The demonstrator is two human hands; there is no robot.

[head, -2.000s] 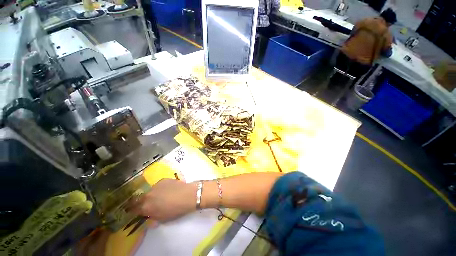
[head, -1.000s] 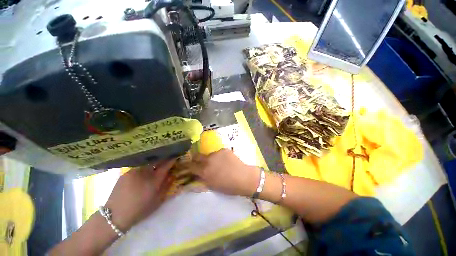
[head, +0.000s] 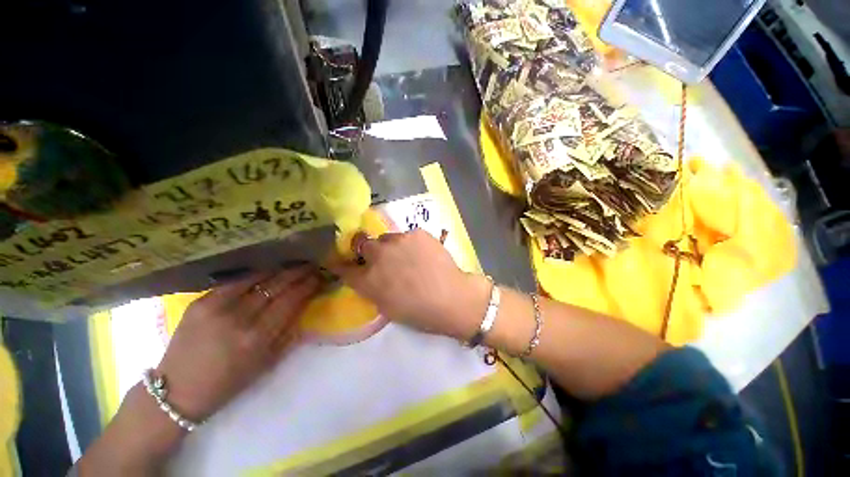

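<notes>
A yellow fabric panel [head: 340, 312] lies on the white placement template [head: 373, 387], its rounded edge along the pink-red curved outline. My left hand [head: 244, 321] lies flat with fingers extended on the panel's left side, fingertips under the machine front. My right hand [head: 410, 279] is bent over the panel's right side, fingertips at the machine's lower edge near my left fingertips. What my right fingers hold is hidden. The machine's dark front [head: 158, 84], with a handwritten tape note [head: 233, 210], covers the panel's far part.
A long label bundle [head: 578, 140] lies right of the machine, beside a yellow panel pile [head: 736, 252] with a reddish-brown cord [head: 678, 247] over it. The control screen [head: 685, 33] stands upper right. Yellow fabric shows at the left edge [head: 7, 410]. A thin string hangs by my right wrist.
The view has moved closer to the machine front. My left hand has flattened on the panel, and the panel's rounded near edge now shows between my hands.
</notes>
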